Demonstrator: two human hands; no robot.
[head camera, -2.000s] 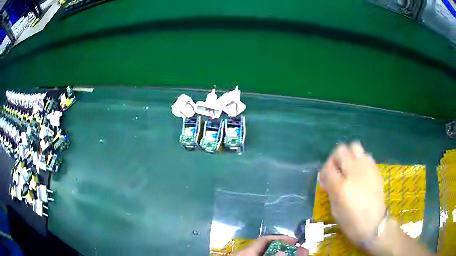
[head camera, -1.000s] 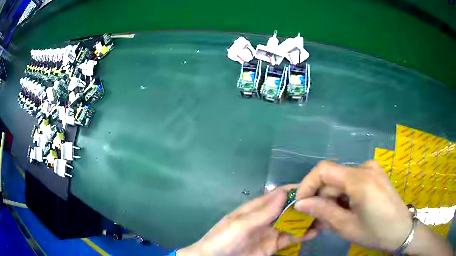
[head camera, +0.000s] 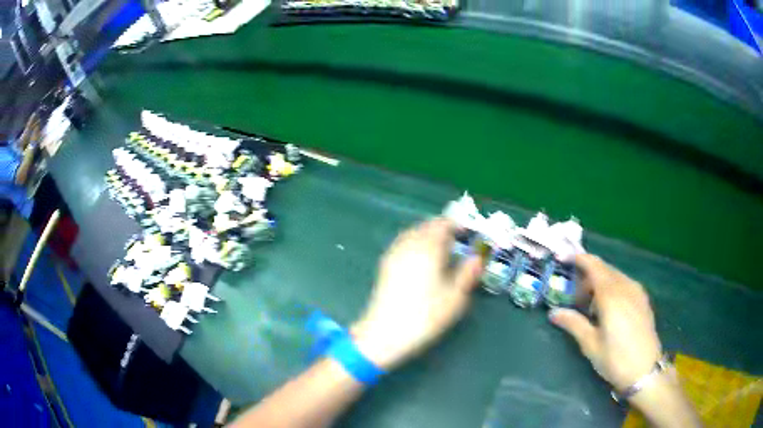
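Three circuit board assemblies (head camera: 526, 286) stand side by side in a short row, with their white plug ends (head camera: 538, 234) on the far side. My left hand (head camera: 422, 288) grips another circuit board assembly at the row's left end. My fingers partly hide it; its white plug end (head camera: 464, 210) shows beyond them. My right hand (head camera: 617, 322) is at the row's right end, thumb and fingers apart around the last unit's edge. Whether it presses on that unit is not clear.
Dense rows and a heap of waiting units (head camera: 201, 221) lie at left, partly on a dark mat. A yellow adhesive sheet (head camera: 719, 393) is at the lower right. Clear film (head camera: 535, 405) lies at the bottom. A bright green strip (head camera: 401, 125) runs beyond the bench mat.
Both hands have moved from the yellow sheets out to the row. A fourth unit, in my left hand, is now at the row's left end. The view has swung left.
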